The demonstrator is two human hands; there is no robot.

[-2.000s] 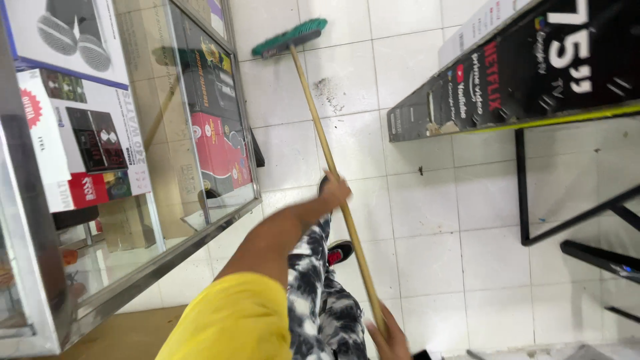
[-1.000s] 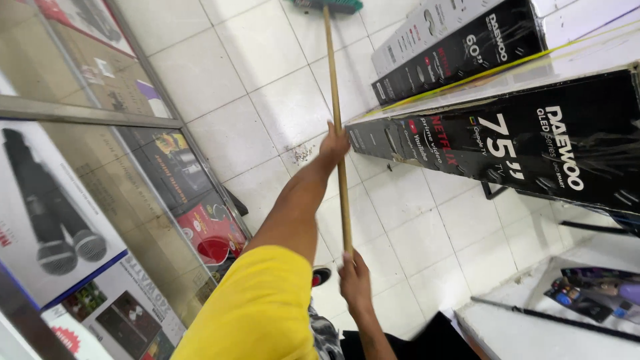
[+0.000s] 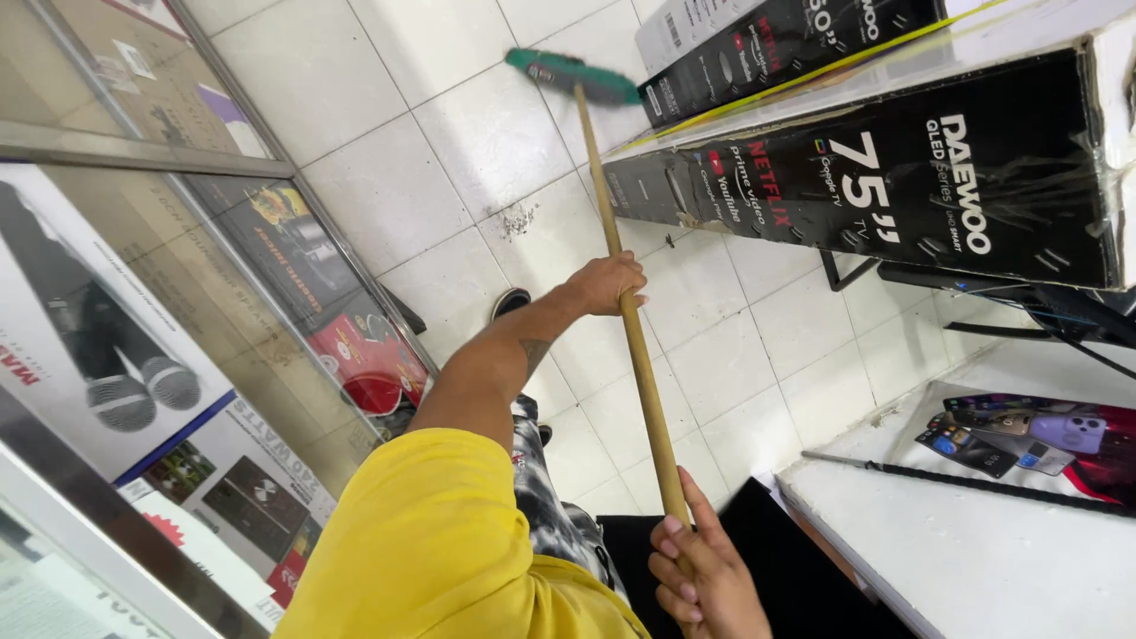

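A broom with a wooden handle (image 3: pixel 650 399) slants across the middle of the view. Its teal head (image 3: pixel 572 78) lies on the white tiles, by the near corner of a boxed television (image 3: pixel 772 53). My left hand (image 3: pixel 608 284) is closed around the handle about midway along, the arm reaching up from a yellow sleeve. Lower down, my right hand (image 3: pixel 706 568) grips the handle near its end, fingers wrapped and partly extended. A patch of dark dirt specks (image 3: pixel 513 220) is on the floor left of the handle.
A glass display case (image 3: pixel 355 293) with boxed goods runs along the left. On the right are a long Daewoo television box (image 3: pixel 852 169), black metal legs (image 3: pixel 843 271) and a white surface (image 3: pixel 976 524) bearing phone pictures. My shoe (image 3: pixel 510 303) is on the tiles.
The broom head has moved away from the display case side and is now beside the television boxes. Both hands stay on the handle. The view has turned towards the boxes.
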